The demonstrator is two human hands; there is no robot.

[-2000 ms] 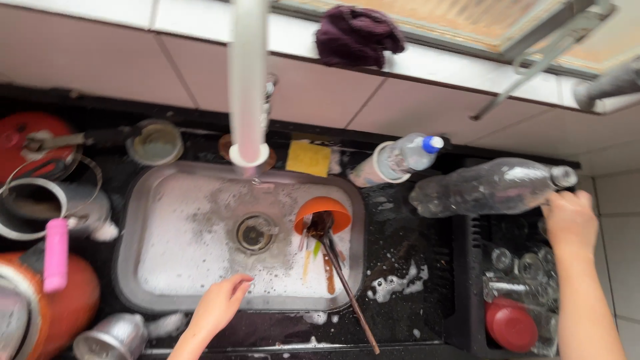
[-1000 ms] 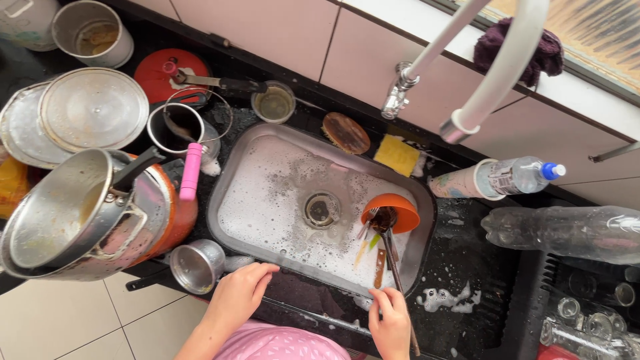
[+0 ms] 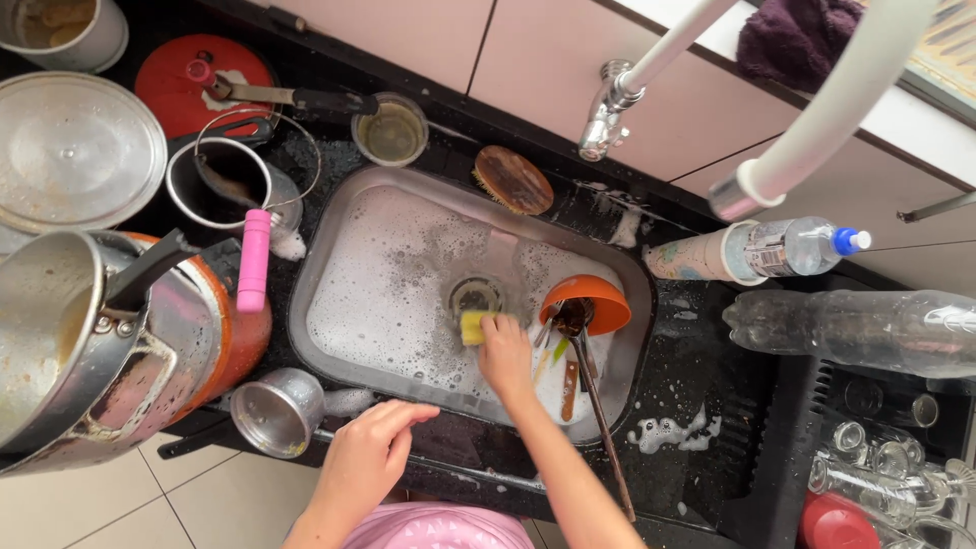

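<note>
A yellow sponge is in my right hand, over the soapy water near the drain of the metal sink. My left hand holds nothing; its fingers are loosely apart at the sink's front edge, near a small metal cup. At the sink's right side an orange bowl lies tilted, with a dark long-handled utensil and several pieces of cutlery beside it. A scrubbing brush rests behind the sink.
Stacked pots, a pot lid and a pink-handled metal pot crowd the left. The white faucet spout hangs at upper right. Plastic bottles lie above a black rack with glassware.
The yellow sponge, behind the sink one second ago, is now in my right hand inside the sink. My right hand has moved from the sink's front edge over the basin.
</note>
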